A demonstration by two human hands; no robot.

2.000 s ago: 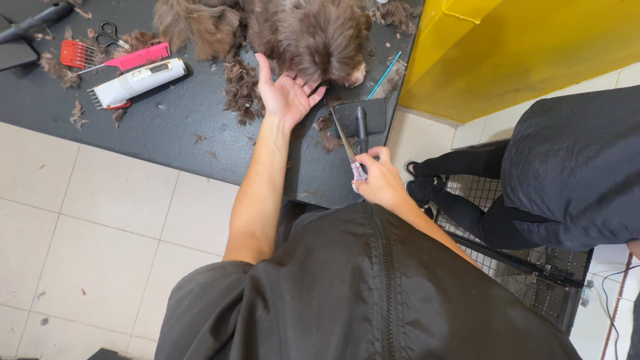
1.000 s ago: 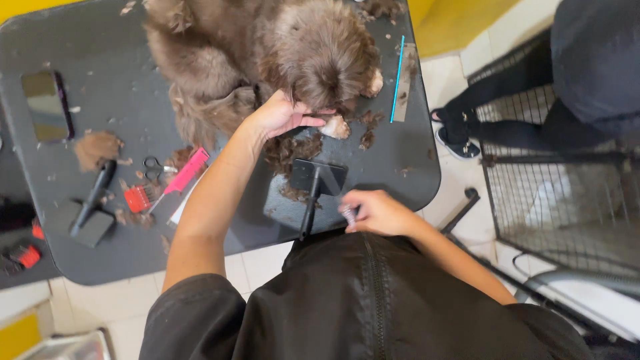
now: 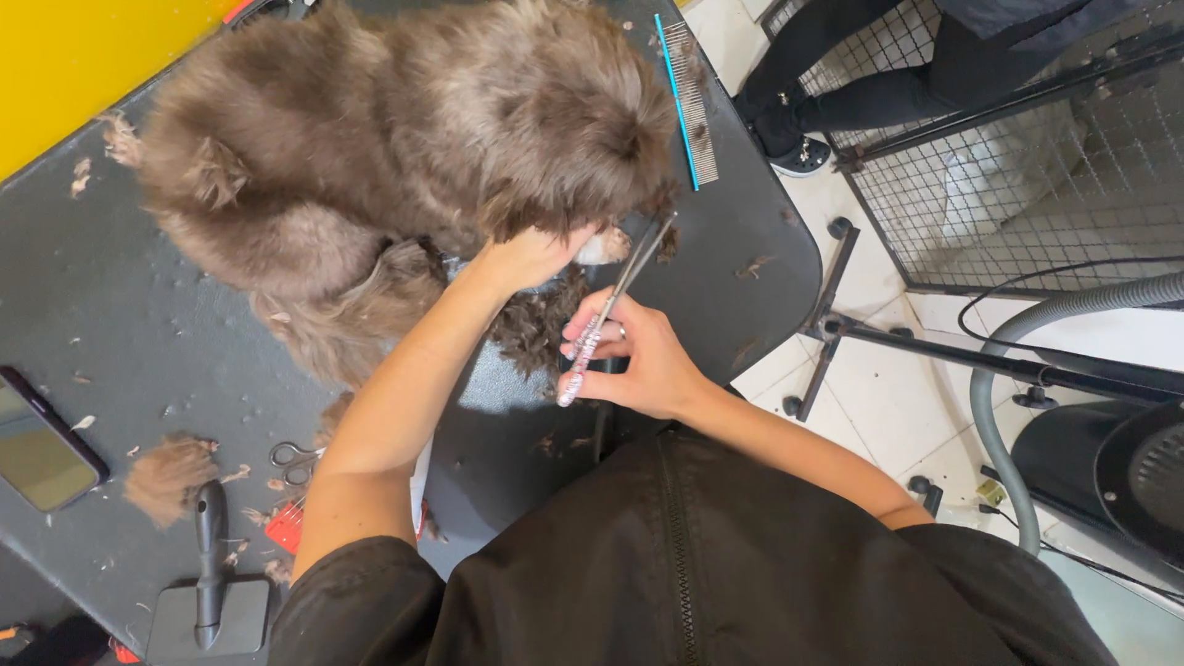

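Observation:
A brown, long-haired dog (image 3: 370, 139) lies on the black grooming table (image 3: 740, 277), its head toward the right. My left hand (image 3: 532, 254) is under the dog's muzzle, beside a pale paw (image 3: 606, 246); its fingers are partly hidden by fur, so I cannot tell how they grip. My right hand (image 3: 638, 361) holds grooming scissors (image 3: 624, 277) with a patterned handle. Their blades point up and away, nearly together, with the tips just right of the paw. Loose dark fur (image 3: 536, 324) lies between my two hands.
A blue-spined metal comb (image 3: 686, 102) lies right of the dog's head. A slicker brush (image 3: 210, 592), a phone (image 3: 46, 444), small scissors (image 3: 294, 460) and fur clumps (image 3: 171, 476) are at left. Beyond the table are a person's legs (image 3: 860, 97), a wire cage (image 3: 999, 176) and a grey hose (image 3: 999, 407).
The right hand has raised the scissors close to the dog's paw; two seconds ago they were further from the dog. The left hand, palm up earlier, is now beneath the muzzle. The view has shifted.

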